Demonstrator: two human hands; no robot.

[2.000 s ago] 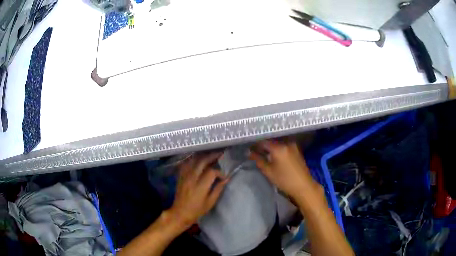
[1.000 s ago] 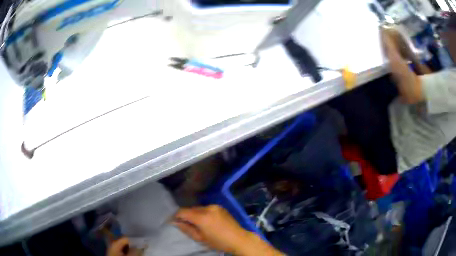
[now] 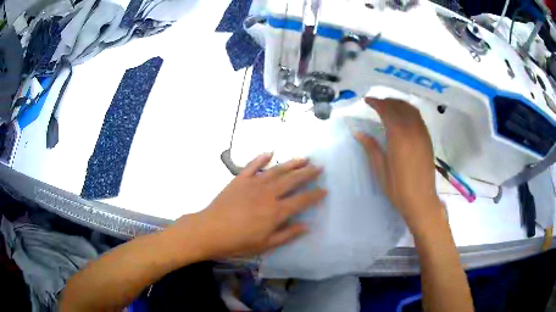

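Note:
A pale grey cut panel (image 3: 350, 207) lies on the white table in front of the sewing machine (image 3: 390, 58) and hangs over the front edge. My left hand (image 3: 262, 204) lies on the panel's left side with fingers spread. My right hand (image 3: 402, 152) is at the panel's upper right, under the machine arm, thumb and fingers apart; whether it pinches cloth cannot be told. The panel's top end is near the presser foot area (image 3: 322, 105); whether it is under the foot cannot be told. A dark blue speckled strip (image 3: 122, 128) lies to the left.
Thread snips (image 3: 456, 181) lie right of my right hand. Grey and dark blue pieces (image 3: 67, 30) are heaped at the upper left. Grey cloth (image 3: 46, 262) is below the table at left. The ruler-marked table edge (image 3: 91, 213) runs along the front.
Both hands have come up from below the table edge with the grey panel, onto the tabletop by the machine head. The view has turned back left; the coworker is out of view.

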